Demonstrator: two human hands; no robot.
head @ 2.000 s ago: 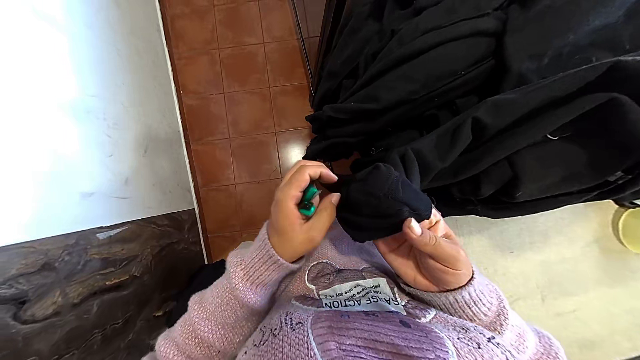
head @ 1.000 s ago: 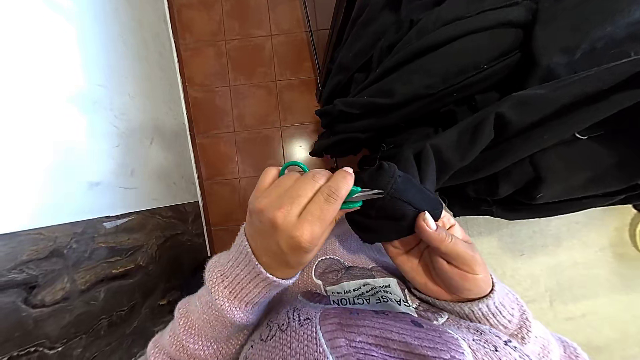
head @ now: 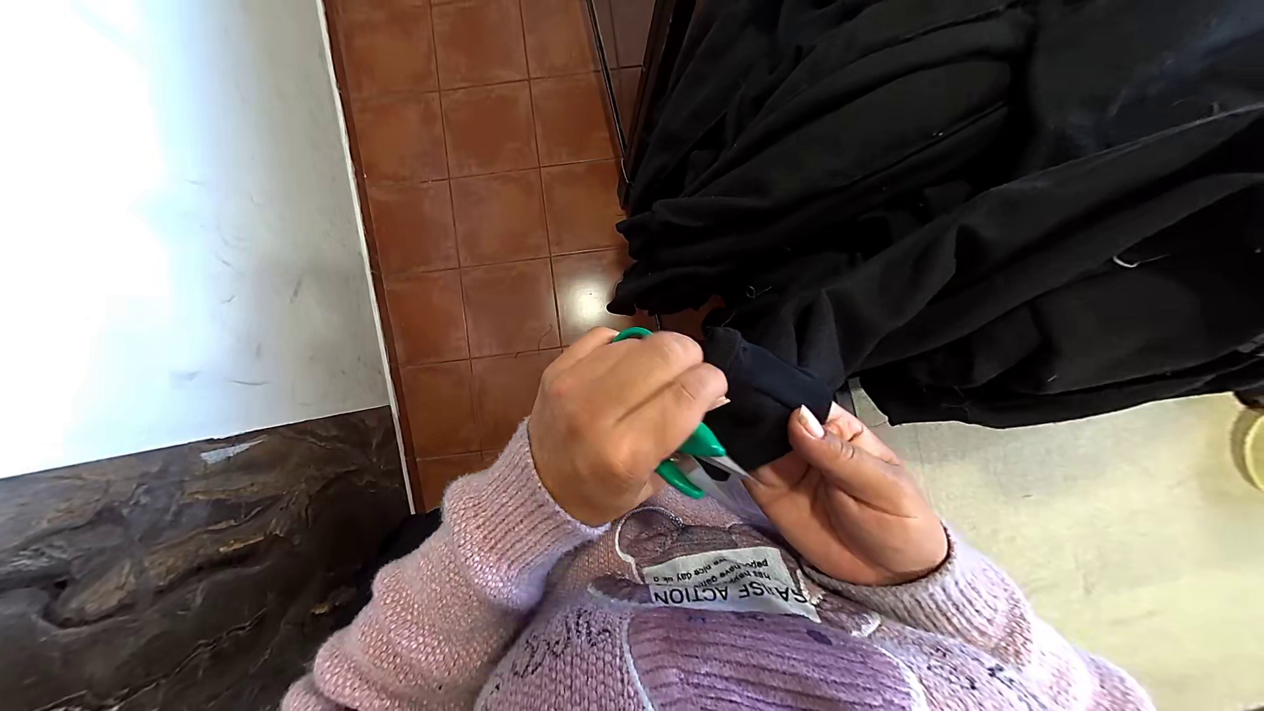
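My left hand (head: 627,425) has green-handled scissors (head: 699,456) in it, their short blades pointing down and to the right beside the lower edge of the cloth. Its fingertips also meet the left edge of a black fabric piece (head: 775,390), a folded, stitched end of a garment. On the right, my right hand (head: 859,484) pinches that end between thumb and fingers from below. The cloth runs up into a large heap of black garments (head: 889,197). Part of the scissors' handles is hidden behind my left hand.
A brown tiled floor (head: 494,217) lies between a white wall (head: 197,227) with a dark marbled lower part (head: 197,553) on the left and the black heap. A pale surface (head: 1066,513) extends at the lower right. Loose pale threads cling to the garments.
My left hand has turned, and the scissors, whose blades were at the middle of the cloth end a second ago, now point down near its lower edge. My right hand keeps its hold.
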